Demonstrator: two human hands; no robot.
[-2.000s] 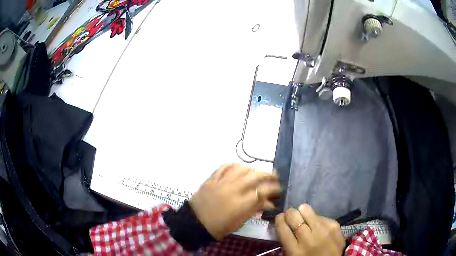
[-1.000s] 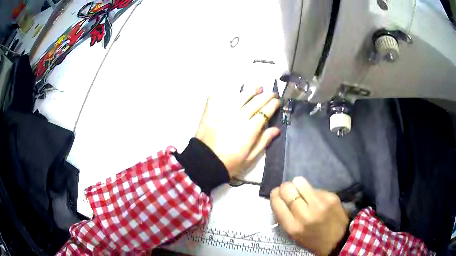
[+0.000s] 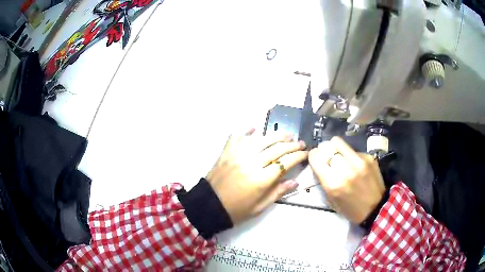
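The dark garment piece point(image 3: 309, 127) lies under the presser foot point(image 3: 318, 129) of the off-white sewing machine; its rear tip shows as a narrow point behind the foot. My left hand point(image 3: 258, 172) lies flat, fingers spread, over the silver slide plate point(image 3: 285, 120), fingertips at the cloth's left edge. My right hand point(image 3: 348, 180) is closed just in front of the foot, pinching the near end of the cloth; the pinch is partly hidden. A small dark slim object point(image 3: 387, 156) sticks out behind the right hand. The needle tip cannot be made out.
The machine head point(image 3: 404, 90) fills the upper right, with a white-tipped tension dial point(image 3: 377, 142) low on it. Black cloth point(image 3: 40, 154) is heaped at the left table edge. Embroidered floral trim point(image 3: 72, 48) lies upper left. A printed ruler point(image 3: 255, 261) runs along the front.
The cloth has advanced away from me under the foot, its near end now close to the foot. My right hand has moved forward with it, beside my left fingertips. The view has shifted slightly.
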